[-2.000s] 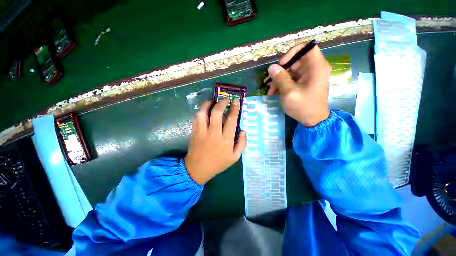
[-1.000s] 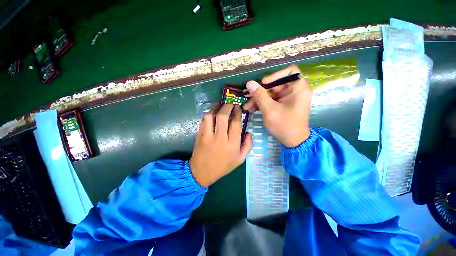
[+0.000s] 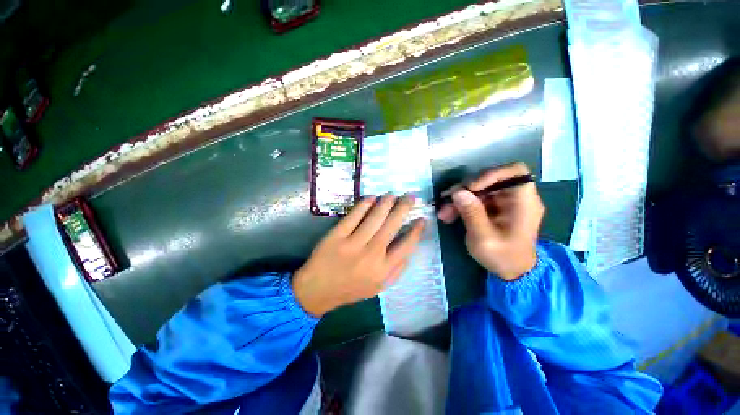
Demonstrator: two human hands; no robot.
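Note:
A dark red phone unit with a green board lies uncovered on the bench, left of the upper part of the adhesive piece sheet. My left hand lies flat with its fingertips on the sheet, just below and right of the unit, and grips nothing that I can see. My right hand holds black tweezers, their tip pointing left at the sheet's right edge. Whether the tip holds a piece is too small to tell.
Amber tape lies near the rail. Right are plain backing paper, spare sticker sheets and a fan. Left, another unit lies beside the blue strip. More units are on the belt.
My left hand has left the phone unit and moved down and right onto the sheet. My right hand has moved from the unit to the sheet's right side. The camera view has shifted.

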